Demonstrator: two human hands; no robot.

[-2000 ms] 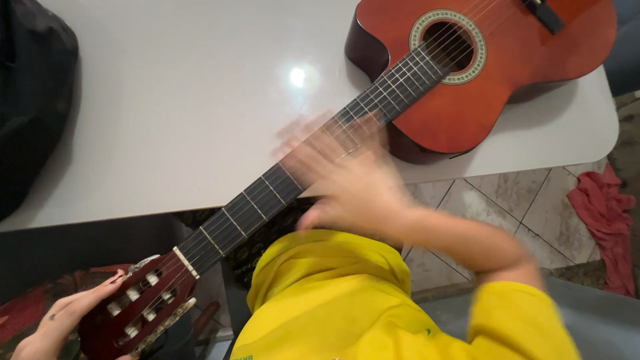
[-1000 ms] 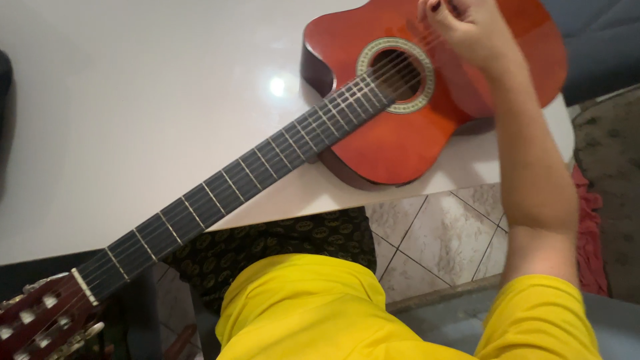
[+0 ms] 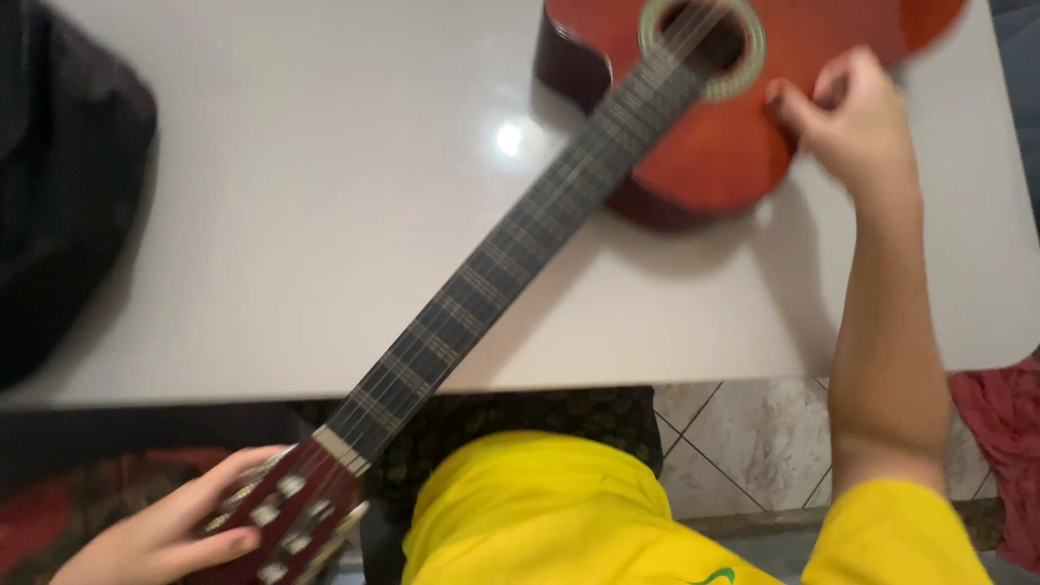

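A classical guitar with an orange-red top [image 3: 715, 154] lies slantwise, its body on the white table and its neck [image 3: 504, 260] reaching past the near edge to the lower left. My left hand [image 3: 183, 520] grips the dark red headstock [image 3: 280, 520] beside the tuning pegs, thumb across its face. At the upper right, my right hand [image 3: 865, 122] is at the lower side of the guitar body, right of the sound hole [image 3: 703, 36], with its fingers curled. Whether it grips the body's edge or only hovers there cannot be told. The picture is blurred.
A black bag or cloth item [image 3: 73, 187] stands at the left of the white table [image 3: 309, 203]. The table's near edge runs above my lap. Red cloth [image 3: 1003, 455] hangs or lies at the lower right, beside the tiled floor [image 3: 756, 439].
My right hand has moved from the upper part of the guitar body to its lower side. My left hand, out of view one second ago, shows on the headstock again. The view has shifted.
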